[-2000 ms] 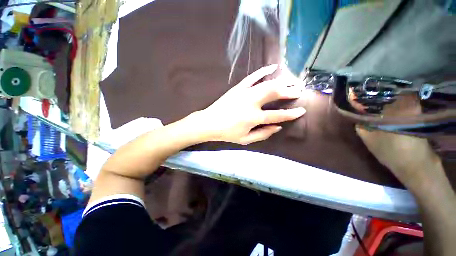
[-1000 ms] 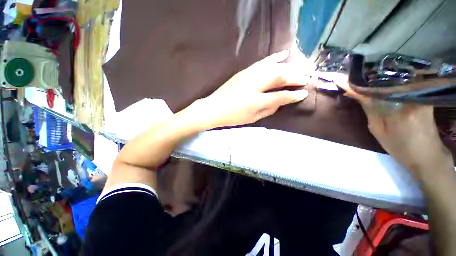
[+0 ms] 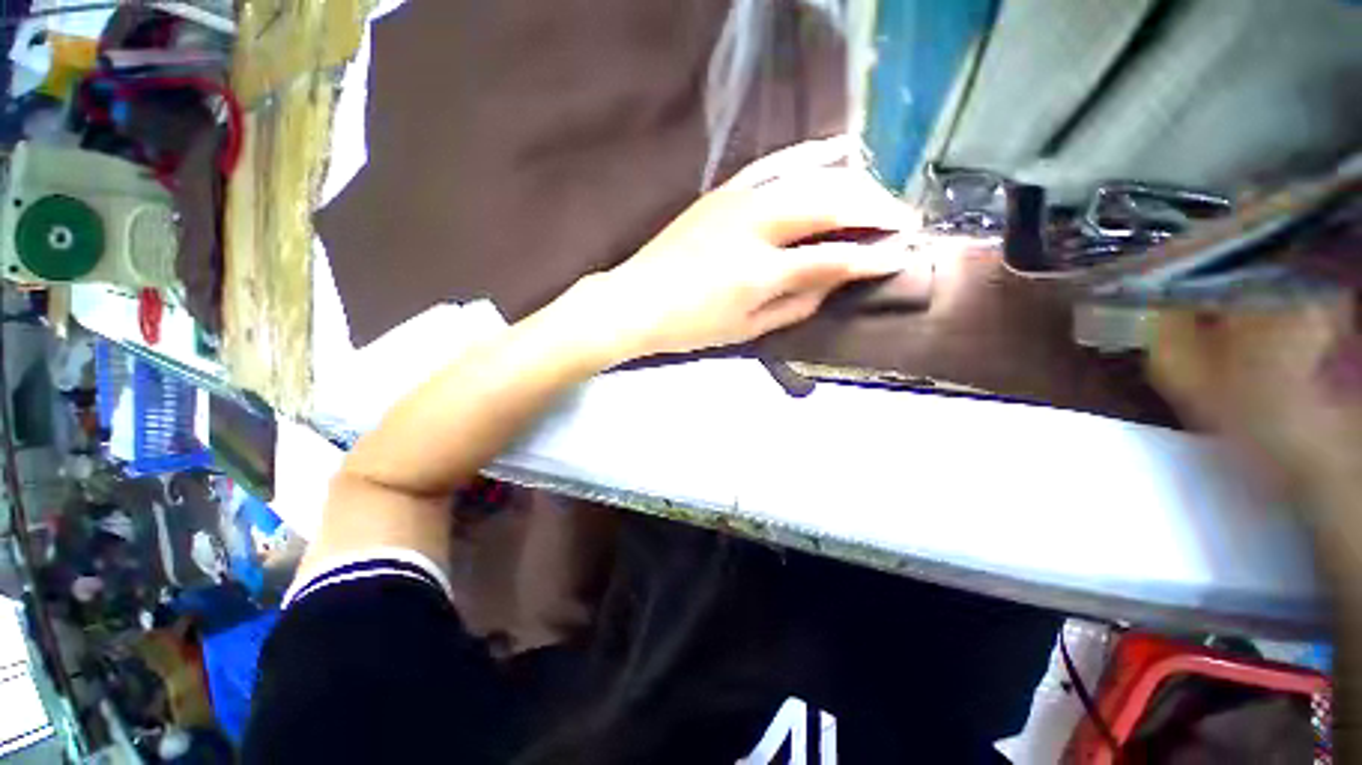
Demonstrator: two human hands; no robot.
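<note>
A dark brown garment panel [image 3: 523,165] lies on the white machine table and under the needle area. The sewing machine head [image 3: 1135,90] is grey-white with a blue patch, at the upper right. The presser foot area [image 3: 964,202] shows shiny metal parts beside a bright light. My left hand [image 3: 807,239] lies on the panel just left of the presser foot, fingers spread, gripping nothing visible. My right hand [image 3: 1255,374] is blurred at the right, below the machine head, partly hidden by a dark strip; its grip cannot be told. Pale threads [image 3: 732,90] hang left of the head.
The white table edge [image 3: 896,463] curves between the cloth and my body. A taped cardboard strip [image 3: 277,209] and a beige device with a green centre [image 3: 60,236] are at the left. A blue basket [image 3: 142,404] is beyond. A red container [image 3: 1135,688] is at the lower right.
The panel's near edge has shifted away from the table edge, baring more white surface and showing a small dark curl. My right hand has moved right and down, and is blurred.
</note>
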